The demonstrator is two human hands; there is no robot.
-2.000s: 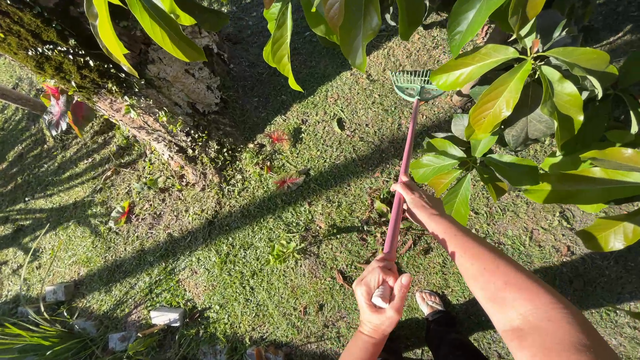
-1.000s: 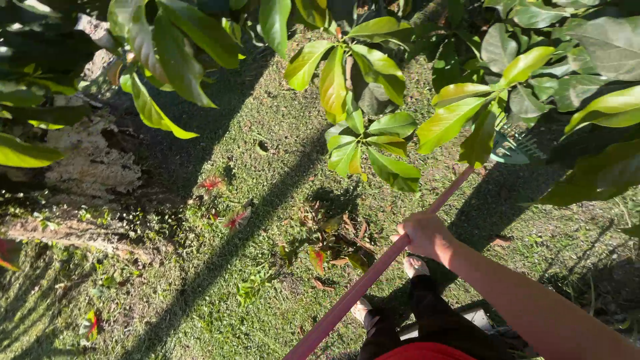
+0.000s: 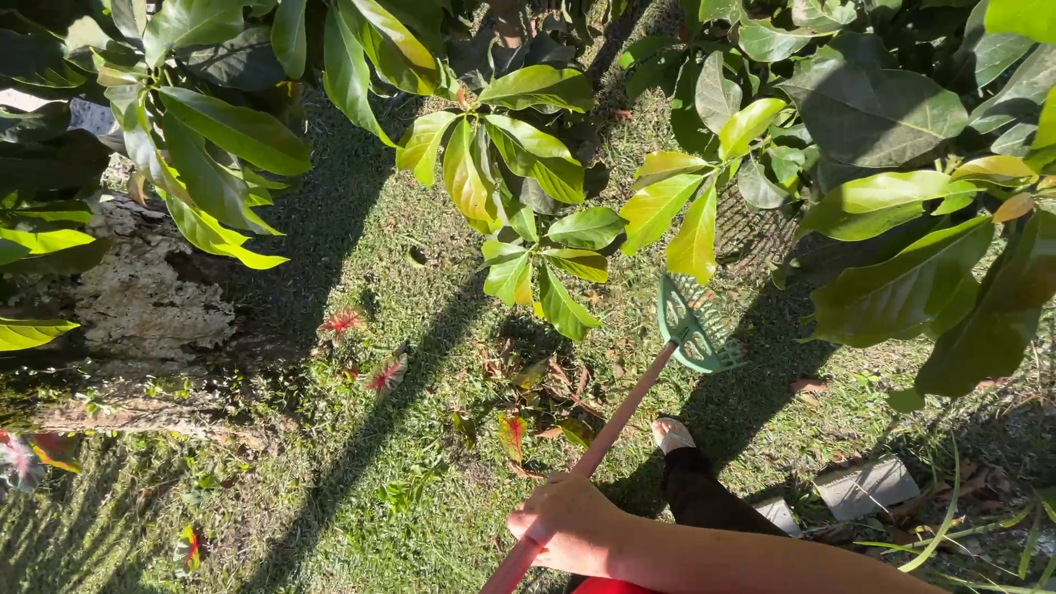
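My right hand (image 3: pixel 569 524) is closed around the pinkish handle of a rake (image 3: pixel 631 404), low in the view. The rake's green fan head (image 3: pixel 701 326) is over the grass, right of a small heap of dry leaves (image 3: pixel 549 392). A red and green leaf (image 3: pixel 511 436) lies at the heap's lower edge. Leaves of a branch hang just above the rake head and partly cover the view there. My left hand is out of view, as is the lower end of the handle.
Leafy branches (image 3: pixel 536 157) hang across the top and right. A tree trunk with rough bark (image 3: pixel 153 289) stands at left. Red-leaved plants (image 3: pixel 386 375) grow in the grass. Pale blocks (image 3: pixel 866 488) lie at lower right, near my foot (image 3: pixel 672 435).
My left hand, on the handle two seconds ago, has left the view. The rake head has come from behind leaves at the right toward the leaf heap. The view has shifted considerably.
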